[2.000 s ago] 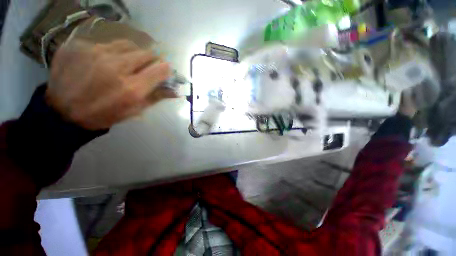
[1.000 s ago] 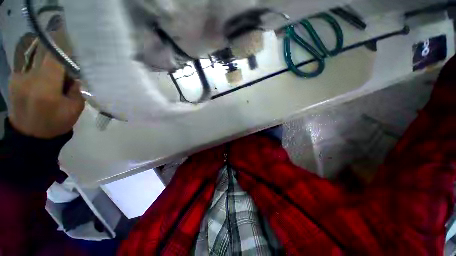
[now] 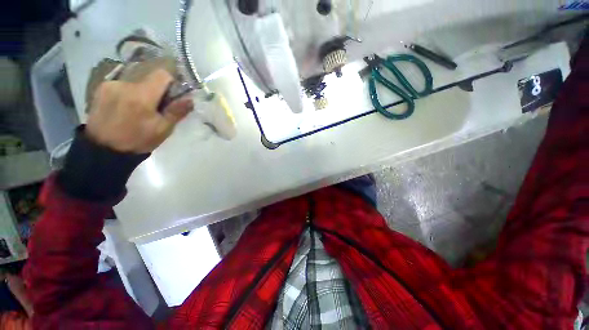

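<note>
My left hand [image 3: 139, 106] is at the left of the white sewing machine head [image 3: 281, 55], its thumb and fingers closed on a small dark metallic thing [image 3: 175, 93], too blurred to name. A brown-tan bundle [image 3: 105, 72] lies behind the hand and is partly hidden by it. The needle and presser foot area [image 3: 316, 93] shows over the bright metal plate [image 3: 284, 122]. My right hand is not in view; only its red sleeve [image 3: 542, 193] shows at the right.
Green-handled scissors [image 3: 397, 87] lie on the bed right of the needle area, with a slim dark tool [image 3: 433, 57] behind. A flexible metal tube [image 3: 184, 42] stands beside my left hand, with a pale yellowish thing [image 3: 223, 116] near its lower end. Grey-white tubs [image 3: 55, 97] stand left.
The view has steadied and shifted, so the machine head no longer covers the left side. My left hand appears farther right, still at the bundle. The scissors remain on the bed.
</note>
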